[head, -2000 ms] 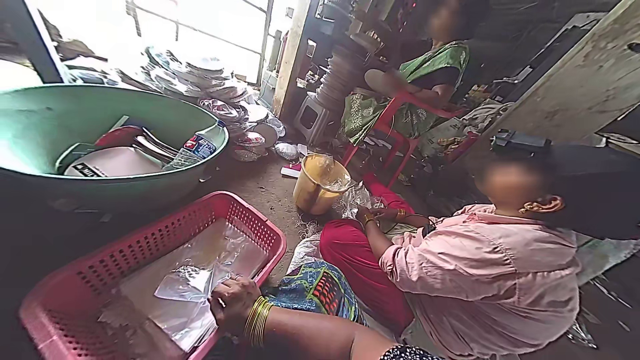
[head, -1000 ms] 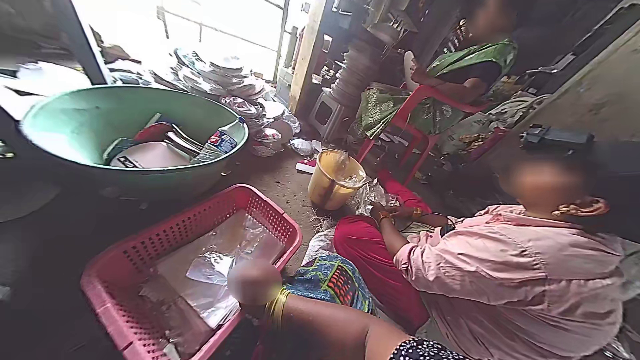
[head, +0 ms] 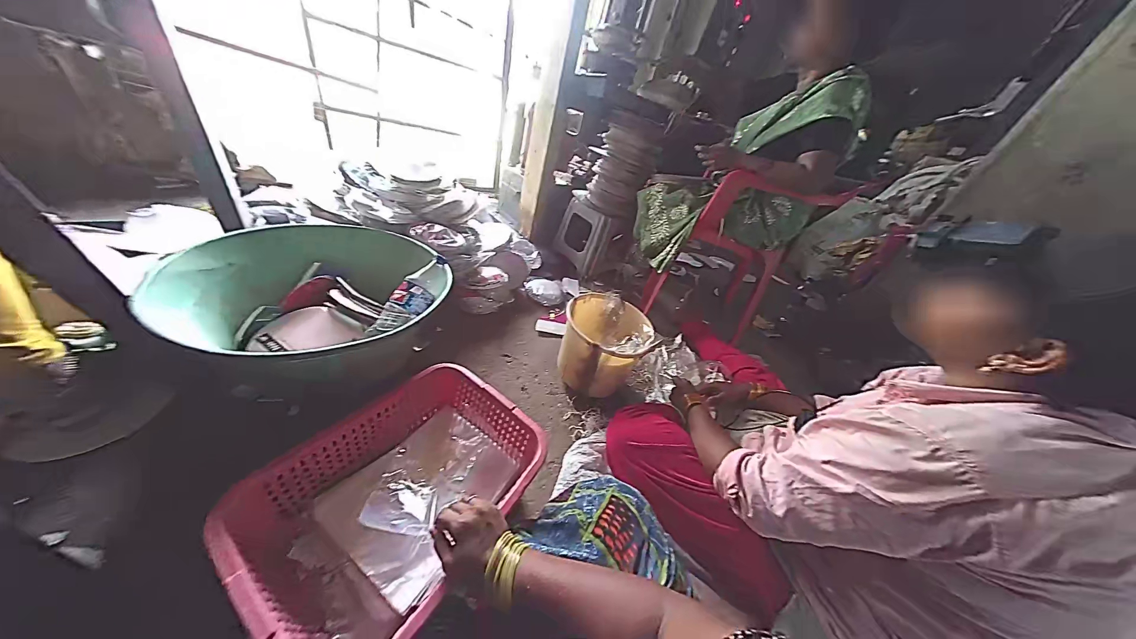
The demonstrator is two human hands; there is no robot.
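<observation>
My right hand point(head: 469, 543), with yellow bangles at the wrist, reaches in from the bottom over the near right rim of a pink plastic basket point(head: 297, 461). Its fingers pinch the edge of crumpled clear plastic film point(head: 404, 510), which looks like thin bags. This film lies on a pile of flat sheets point(head: 342, 532) inside the basket. My left hand is out of view.
A green tub point(head: 191, 284) holds plates and a bottle. Beyond it are piled plates point(head: 426, 200). A yellow bucket point(head: 590, 355) stands near a seated co-worker in pink point(head: 905, 479); another sits on a red chair point(head: 728, 204). Patterned cloth point(head: 603, 524) lies beside the basket.
My right hand stays at the film by the basket's rim. The round, flat thing near the hands of the co-worker on the chair no longer shows. The view has shifted.
</observation>
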